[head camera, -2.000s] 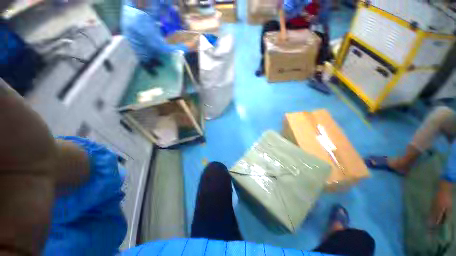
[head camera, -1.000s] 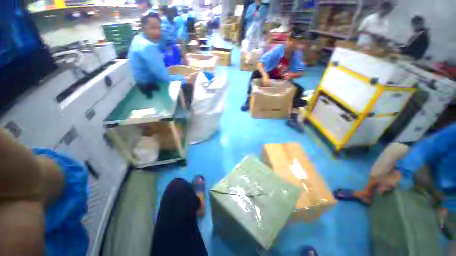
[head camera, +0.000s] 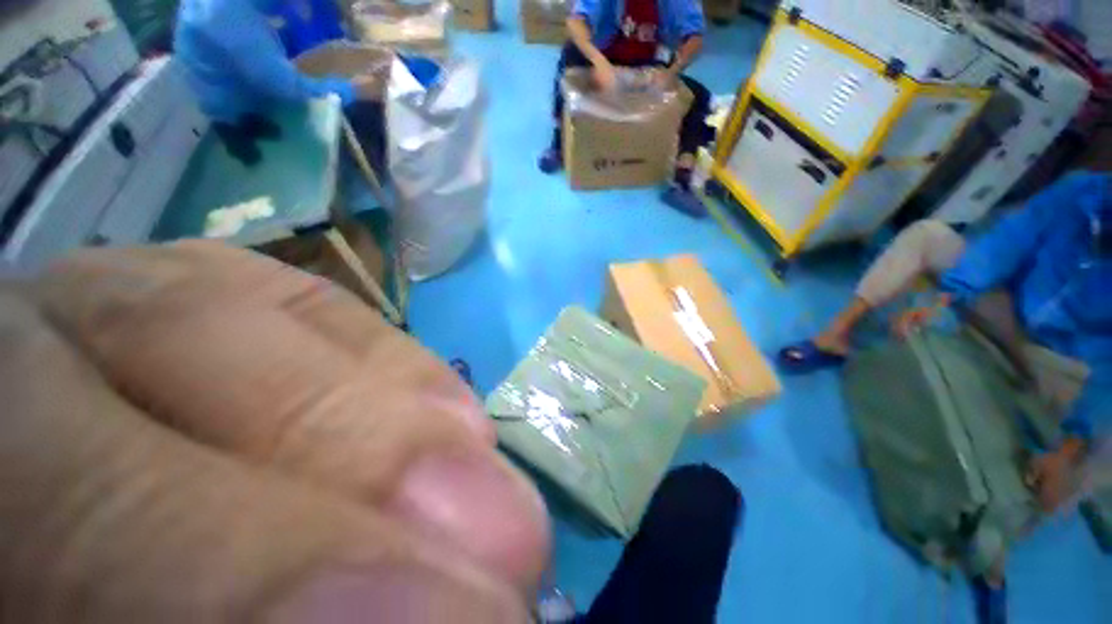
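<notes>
A large blurred hand (head camera: 281, 451), seemingly my left hand, fills the lower left close to the camera. Its fingers are curled together; whether it holds anything cannot be seen. My right hand is not in view. The green wrapped parcel (head camera: 598, 414) lies on the floor in front of me, with shiny clear tape on its top. A brown taped carton (head camera: 693, 332) lies against its far right side. Neither is touched by a hand.
A person at the right handles a green woven sack (head camera: 933, 427). Another person sits behind an open carton (head camera: 622, 149). A whitish sack (head camera: 437, 171) stands beside a green-topped stand (head camera: 262, 183). A yellow-framed cart (head camera: 841, 128) stands at upper right. My dark-clothed knee is at bottom centre.
The hand has moved from the left edge across the lower left, covering the machine side. The view has shifted. My knee now shows right of where it was. The person at right has shifted the green sack.
</notes>
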